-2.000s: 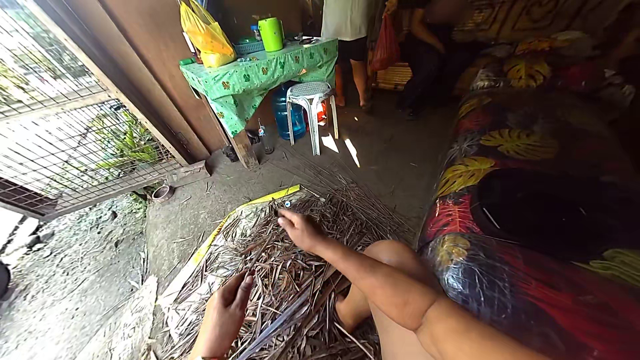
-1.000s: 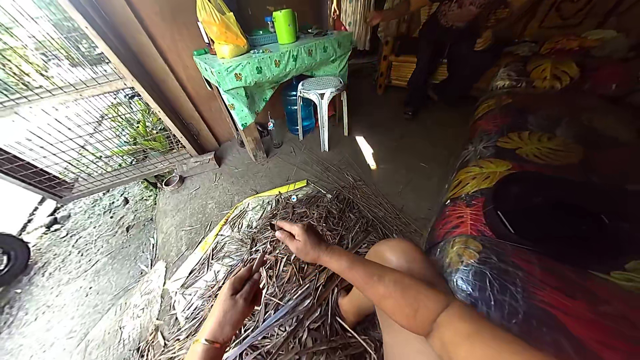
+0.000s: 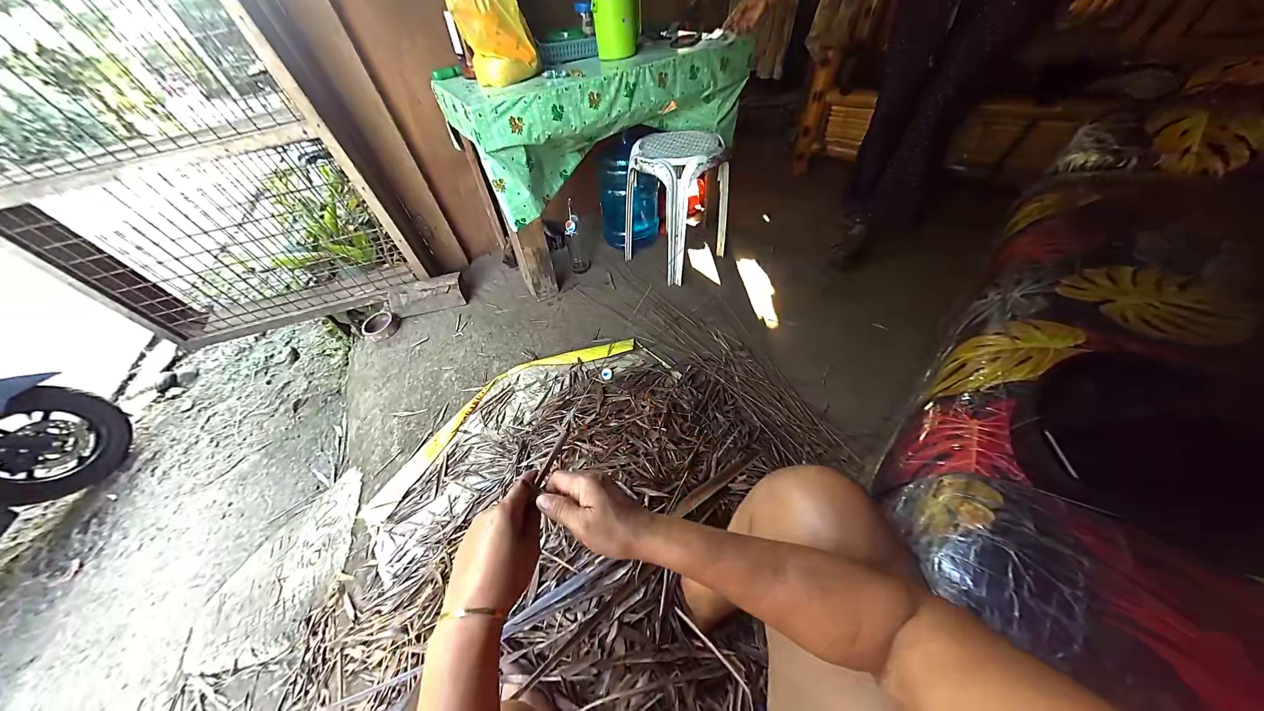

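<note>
A dried brown leaf strip [image 3: 555, 449] points up and away from between my hands. My left hand [image 3: 506, 538], with a thin bracelet at the wrist, is closed on the strip's near end. Fingertips of my right hand [image 3: 590, 512] pinch at the same spot, touching the left fingers. Under and around both hands spreads a pile of dry leaf strips and thin sticks [image 3: 652, 425], on a pale sheet with a yellow edge [image 3: 444, 434]. My bent knee [image 3: 815, 504] is just right of the pile.
Plastic-covered, leaf-patterned upholstery [image 3: 1047, 533] lies on the right. Ahead stand a table with a green cloth [image 3: 592, 109], a white stool [image 3: 678, 158] and a blue water jug [image 3: 622, 197]. A person in dark trousers [image 3: 899, 109] stands beyond. A mesh gate [image 3: 296, 217] and motorcycle wheel [image 3: 59, 444] are left.
My hands were apart two seconds ago and now meet at the leaf strip. The person at the back has shifted position.
</note>
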